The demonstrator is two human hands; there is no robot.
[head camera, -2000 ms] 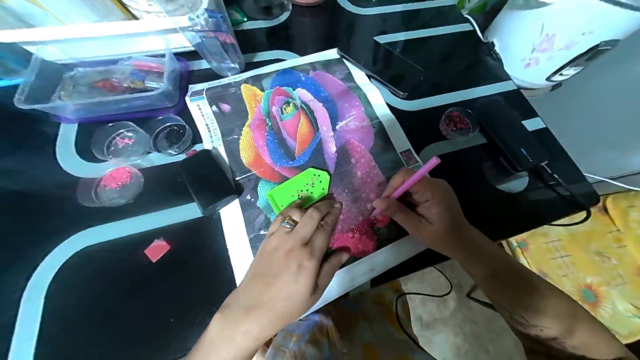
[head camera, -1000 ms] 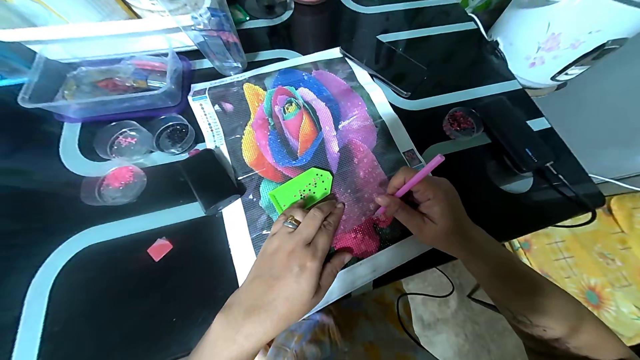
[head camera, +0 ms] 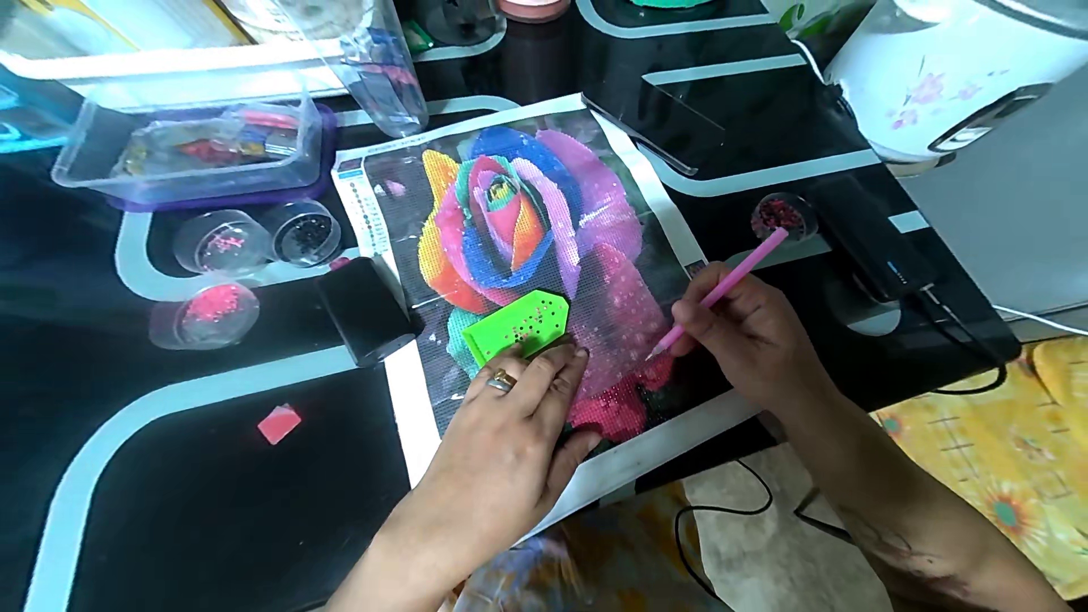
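A diamond painting canvas of a multicoloured rose (head camera: 510,221) lies on the black table. My left hand (head camera: 510,425), with a ring on one finger, rests flat on its lower part, fingertips at the near edge of a green bead tray (head camera: 520,326). Small dark and reddish beads lie scattered in that tray. Between the thumb and fingers of my right hand (head camera: 748,331) is a pink applicator pen (head camera: 722,289), tilted, its tip at the pink petal near the canvas's right side. Whether the tip touches the canvas, I cannot tell.
Small round containers of pink beads (head camera: 217,310), black beads (head camera: 308,236) and dark red beads (head camera: 780,214) flank the canvas. A black box-like object (head camera: 365,310) overlaps its left edge. Also around it are a clear plastic box (head camera: 195,161), a wax piece (head camera: 279,423), a cabled black device (head camera: 867,238) and a white appliance (head camera: 943,85).
My right hand still holds the pink pen, whose tip has shifted slightly up the pink petal. My left hand stays beside the green tray.
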